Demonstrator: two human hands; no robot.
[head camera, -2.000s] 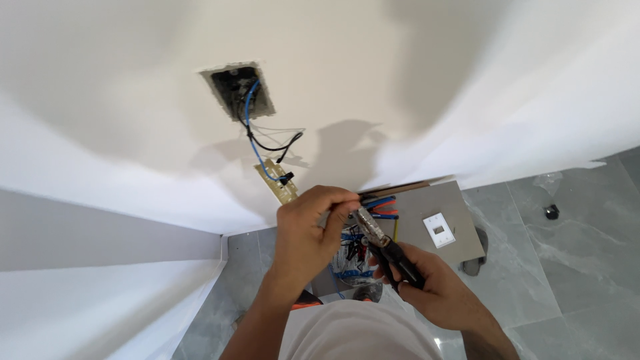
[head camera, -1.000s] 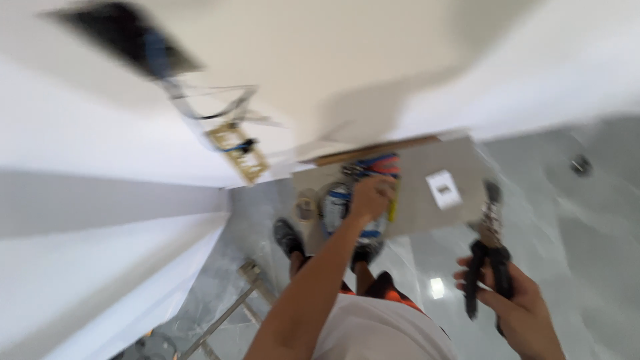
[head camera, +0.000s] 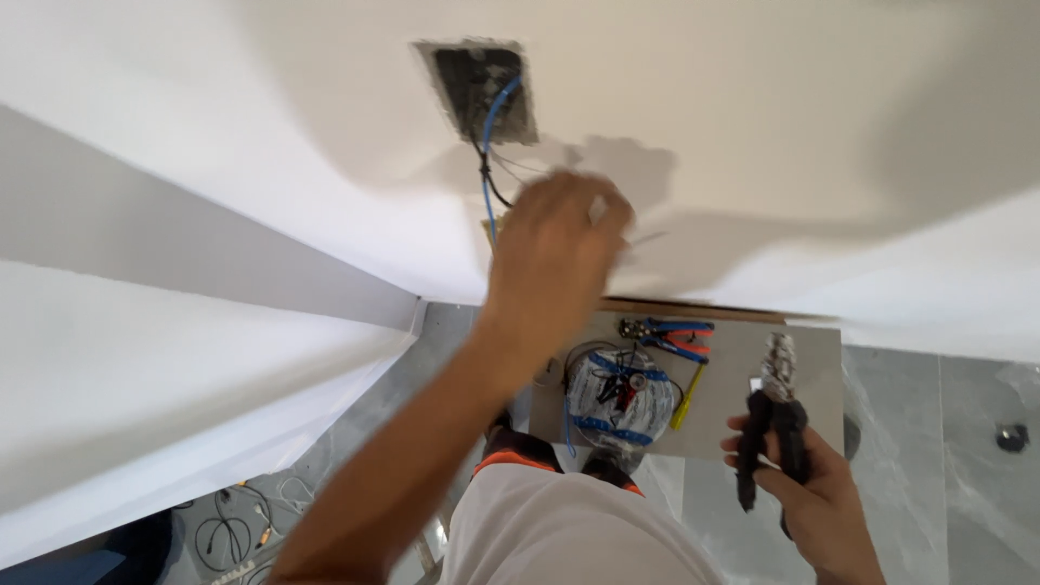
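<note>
My left hand (head camera: 561, 252) is raised at the wall, slightly blurred, beside the wires below a recessed electrical box (head camera: 483, 93). Its fingers are bent near a thin wire end; whether they grip a wire cannot be told. A blue wire (head camera: 493, 122) and a black wire (head camera: 497, 193) hang from the box, tied or twisted together. Behind my left hand, most of a yellowish mounting frame (head camera: 491, 231) is hidden. At the lower right, my right hand (head camera: 804, 487) holds black-handled pliers (head camera: 776, 406), jaws upward and handles apart.
A grey board (head camera: 821, 366) below the wall bears a blue-and-red wire stripper (head camera: 670, 337), a yellow screwdriver (head camera: 687, 398) and a wrapped cable coil (head camera: 621, 402). Cables (head camera: 223, 532) lie on the floor at lower left. A dark round object (head camera: 1011, 437) sits on the tiles at right.
My left hand has gone from the tools on the board up to the wires at the wall. The pliers, earlier between both hands, are held out to the right in my right hand.
</note>
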